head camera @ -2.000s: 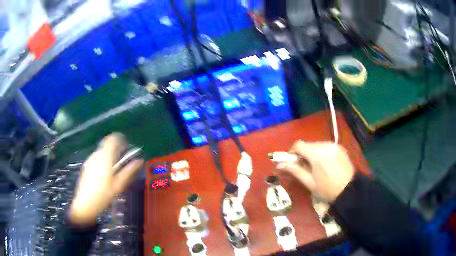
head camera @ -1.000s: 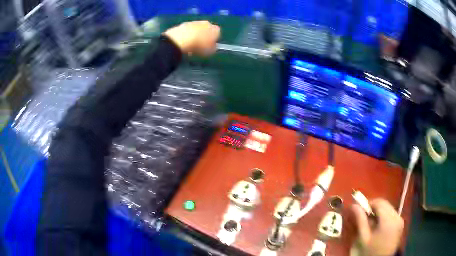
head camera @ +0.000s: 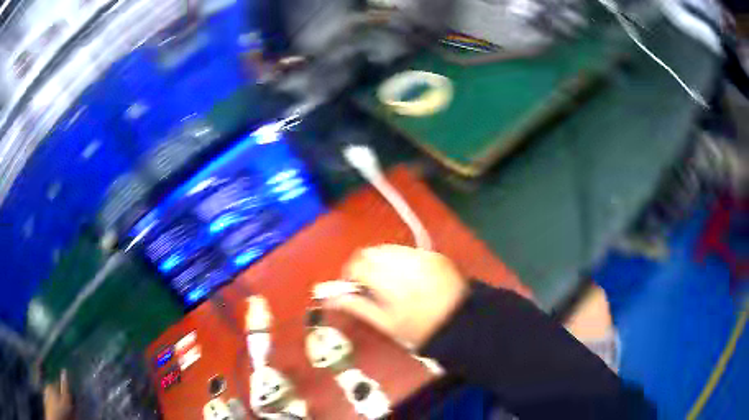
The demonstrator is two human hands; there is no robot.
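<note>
My right hand (head camera: 406,291) is over the red-brown test box (head camera: 452,238), its fingers closed on a white cable plug (head camera: 337,289) that points left, above a dark round hole. A white cord (head camera: 394,193) runs from behind this hand to a pale end near the box's back edge. My left hand (head camera: 56,402) is a small blurred patch at the lower left; its fingers and anything in it cannot be made out. Off-white sockets (head camera: 328,348) and a round test socket (head camera: 361,392) are on the box. A white connector (head camera: 259,316) stands left of my right hand.
The lit blue display screen (head camera: 230,217) is behind the box. A cream tape roll (head camera: 415,93) lies on a green board (head camera: 484,123) at the back. The panel meter (head camera: 167,367) is at the box's left. Blurred shiny trays (head camera: 111,381) are at the lower left.
The view has swung to the right. My left hand, earlier stretched out over the trays, now shows only at the lower left edge. My right hand still holds the white plug, now nearer a round hole.
</note>
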